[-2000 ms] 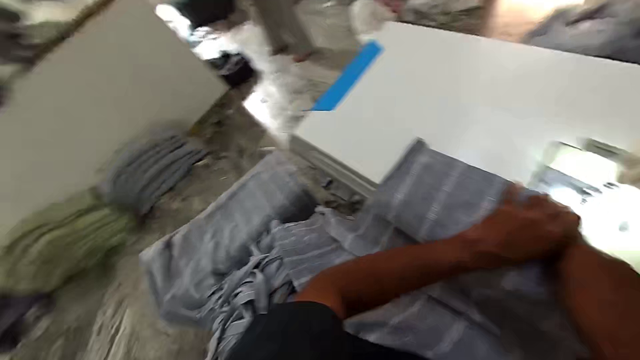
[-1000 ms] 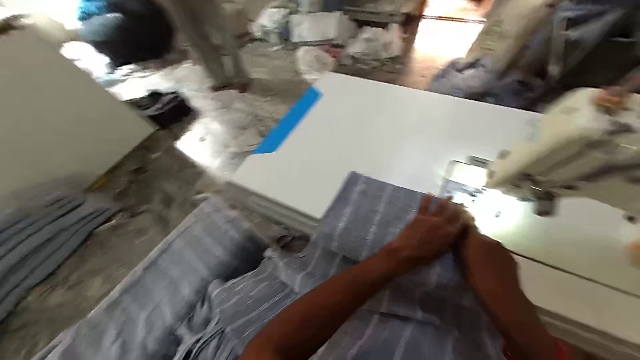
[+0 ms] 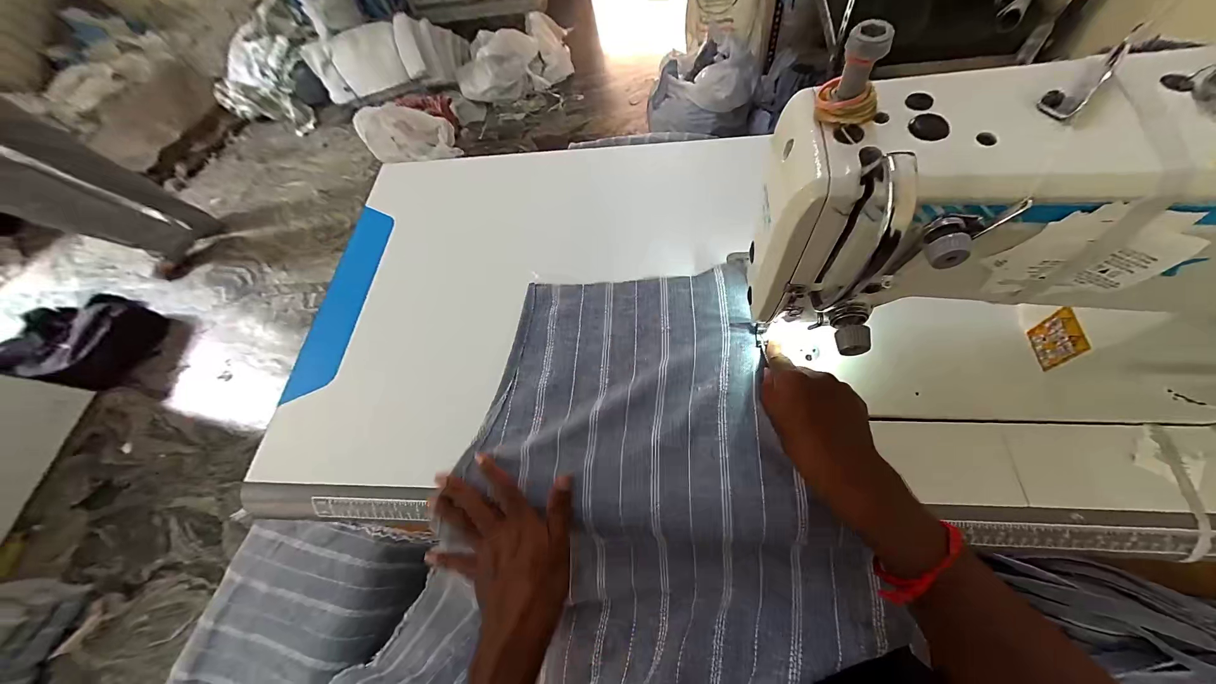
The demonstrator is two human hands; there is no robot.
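A grey-blue striped cloth (image 3: 627, 427) lies spread over the white sewing table (image 3: 456, 247) and hangs past its front edge. Its right edge runs under the needle area of a cream sewing machine (image 3: 826, 209), where a lamp glows. My right hand (image 3: 817, 418), with a red band at the wrist, has its fingertips on that edge just in front of the presser foot; whether they pinch it is unclear. My left hand (image 3: 513, 532) rests flat, fingers apart, on the cloth's left side near the table's front edge.
More striped cloth (image 3: 313, 598) hangs below the table at left, and grey fabric strips (image 3: 1121, 608) lie at lower right. Plastic bags (image 3: 408, 133) and fabric bundles stand on the littered floor behind. A dark cloth heap (image 3: 85, 342) is at far left.
My hands were together on the bunched cloth; now they are apart and the cloth lies spread flat, its edge at the needle area. The view has swung to the right.
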